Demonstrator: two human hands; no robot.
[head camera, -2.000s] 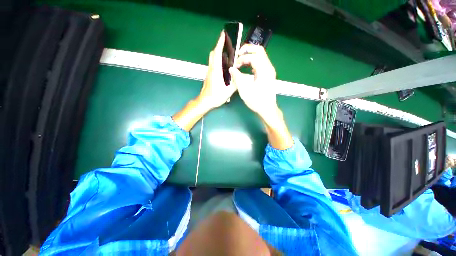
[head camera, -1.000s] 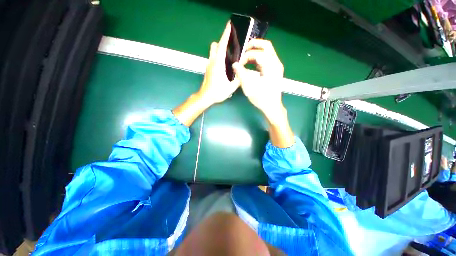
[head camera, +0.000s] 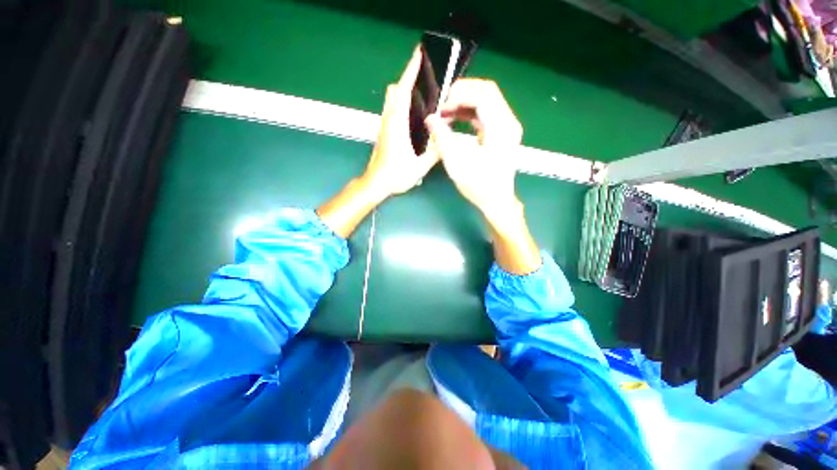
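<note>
A phone unit (head camera: 440, 62) with a glossy black face and a pale rim is held upright-slanted above the white rail at the upper middle. My left hand (head camera: 396, 138) is closed round its left side and lower end. My right hand (head camera: 479, 138) is at its right edge, with thumb and forefinger pinched together near the lower part of the rim. Whether a small part is between those fingertips cannot be told. The back of the phone unit is hidden. Another dark phone piece (head camera: 468, 55) shows partly behind it, over the green belt.
Nested pale rear frames (head camera: 601, 237) stand at the right of the bench. Beside them is a stack of black foam trays (head camera: 725, 317). A tall black tray stack (head camera: 83, 211) fills the left side. A white rail (head camera: 275, 108) and slanting beam (head camera: 725, 147) border the green conveyor.
Both hands and the phone unit have stayed nearly in place, shifting slightly. The dark phone piece behind the held unit shows less than a second ago.
</note>
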